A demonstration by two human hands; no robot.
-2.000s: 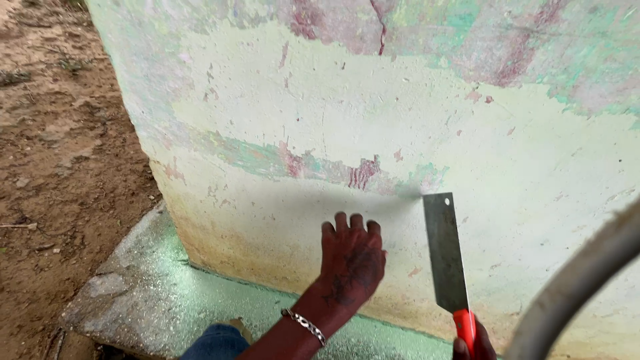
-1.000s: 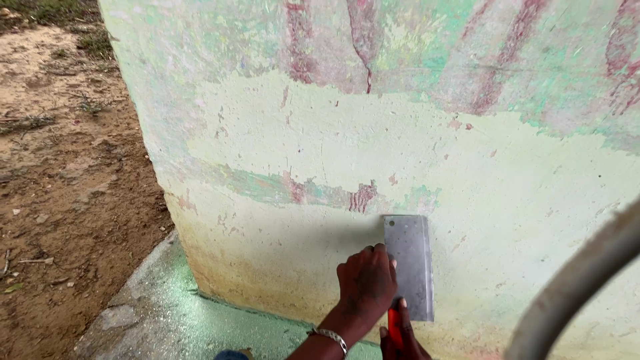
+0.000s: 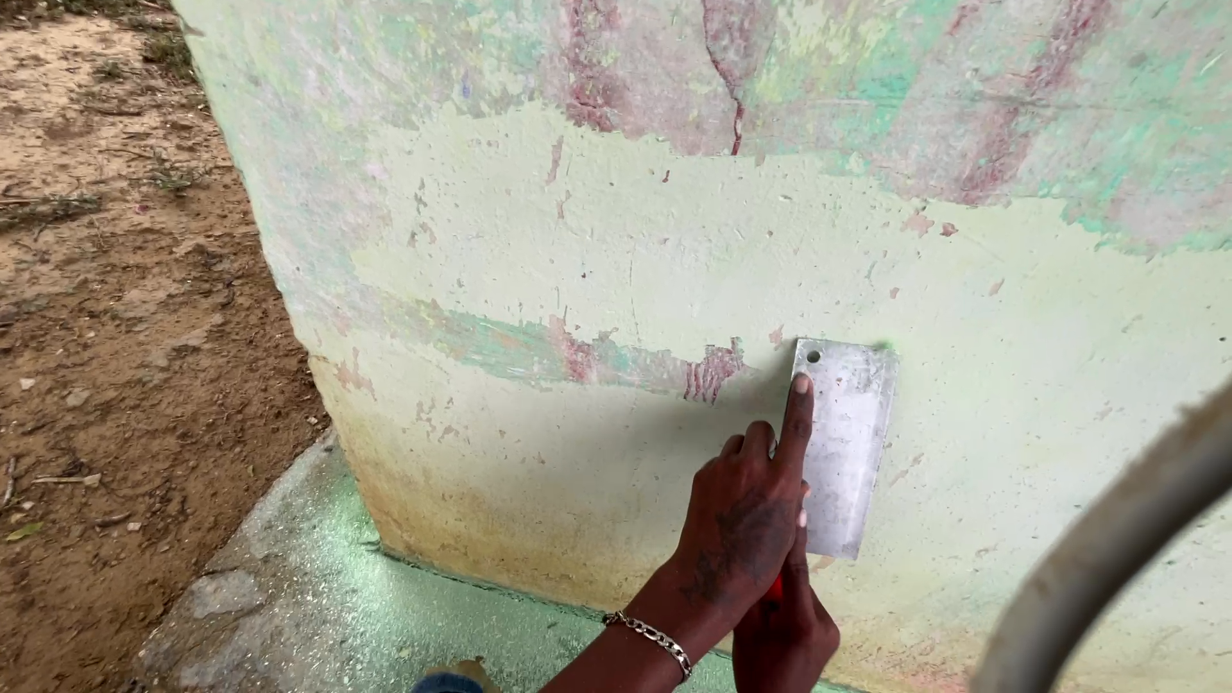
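Observation:
A cleaver point(image 3: 847, 448) with a broad steel blade and a red handle has its top end against the painted wall point(image 3: 577, 241), beside a strip where pale green paint is gone. My right hand point(image 3: 784, 626) is closed around the red handle, which is mostly hidden by the fingers. My left hand point(image 3: 746, 520), with a chain bracelet on the wrist, lies over the right one, its index finger stretched along the blade near the hole in its corner. Pink and turquoise layers show higher on the wall.
A curved grey tube point(image 3: 1097, 558), blurred, crosses the lower right corner. A concrete ledge point(image 3: 279, 587) with pale green paint specks runs along the wall's foot. Bare brown soil point(image 3: 125, 366) lies at the left. Part of a blue garment point(image 3: 448, 682) shows at the bottom edge.
Two seconds ago my left hand was apart from the cleaver; now it is on the blade and beside my right hand. The blade has turned from nearly edge-on to show its broad face.

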